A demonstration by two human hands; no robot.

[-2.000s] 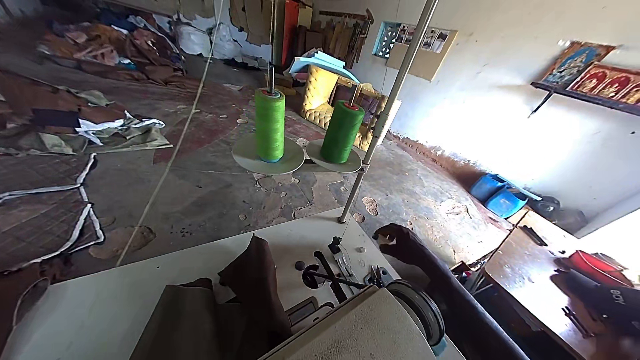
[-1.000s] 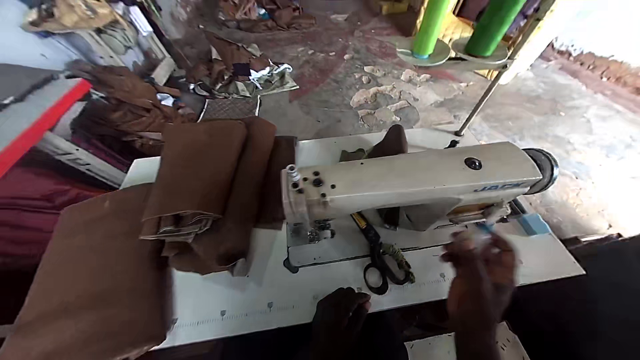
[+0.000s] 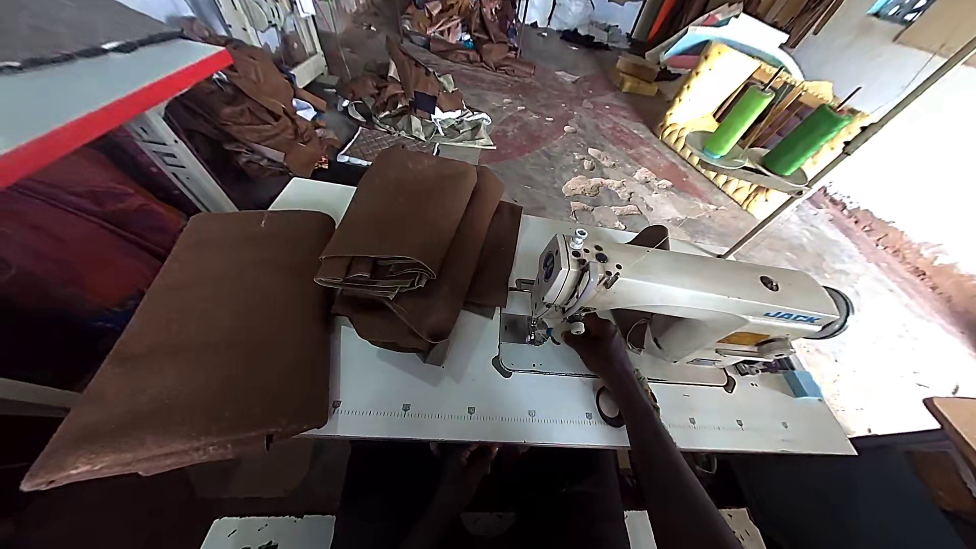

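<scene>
A white Jack industrial sewing machine (image 3: 709, 293) stands on its white table (image 3: 457, 415). My right hand (image 3: 598, 347) is at the needle area under the machine head, fingers near the presser foot (image 3: 537, 329); whether it grips anything cannot be told. Beneath my right forearm lie scissors (image 3: 608, 406), mostly hidden. My left hand (image 3: 474, 460) is low, below the table's front edge, in shadow, and its fingers are unclear. Folded brown fabric (image 3: 412, 221) is stacked left of the machine head, and a larger folded brown cloth (image 3: 229, 328) overhangs the table's left end.
Two green thread cones (image 3: 807, 139) are on a stand behind the machine. A red-edged table (image 3: 114, 95) juts in at upper left. Fabric heaps (image 3: 427, 99) lie on the floor beyond. A small blue block (image 3: 802, 384) sits at the table's right end.
My right hand has moved left from beneath the machine's right part to the needle area. My left hand, earlier at the table's front edge, is now lower, below it.
</scene>
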